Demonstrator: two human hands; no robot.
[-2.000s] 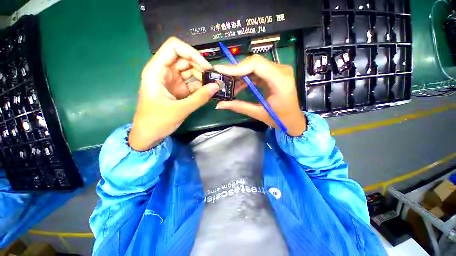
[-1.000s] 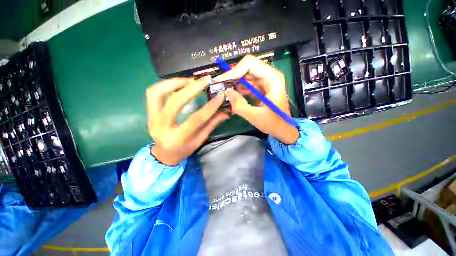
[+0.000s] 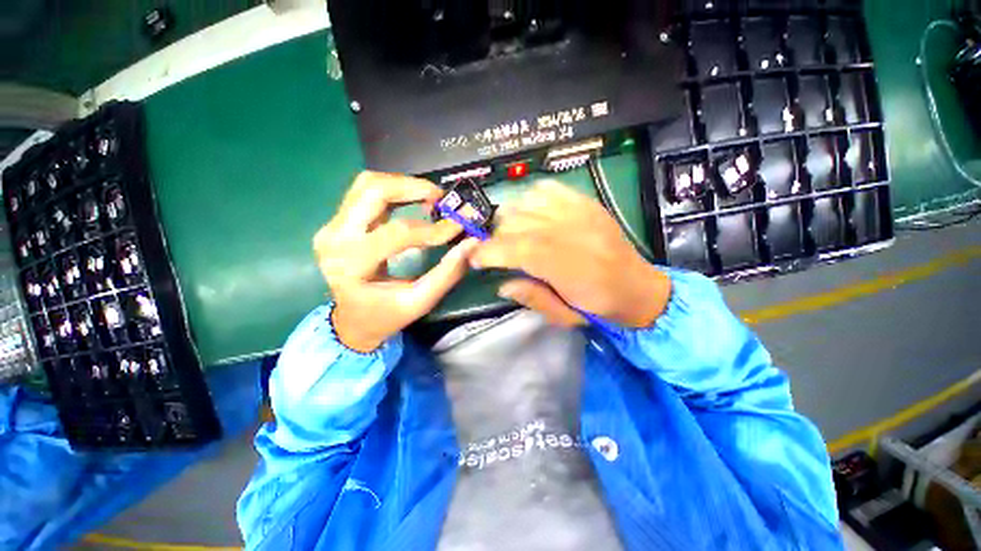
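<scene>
A small black electronic module (image 3: 473, 202) with a silver-white face is held up in front of the test box's front edge. My left hand (image 3: 379, 253) pinches it from the left between thumb and fingertips. My right hand (image 3: 570, 253) holds the blue stick (image 3: 465, 222), whose tip end lies against or just over the module's face. Most of the stick is hidden by the right hand. The black test box (image 3: 506, 92) with white lettering and a red light stands just behind the hands.
The right-hand black blister tray (image 3: 791, 205) holds two modules in its near left pockets. The left-hand tray (image 3: 178, 312) holds several modules. Both are on the green mat (image 3: 237, 205). A grey cable (image 3: 611, 194) runs from the box's right front. Another cord lies at far right.
The blue stick has swung from lying slantwise across the right hand to having its end at the module. The right hand has turned, its back now up. The view has shifted slightly.
</scene>
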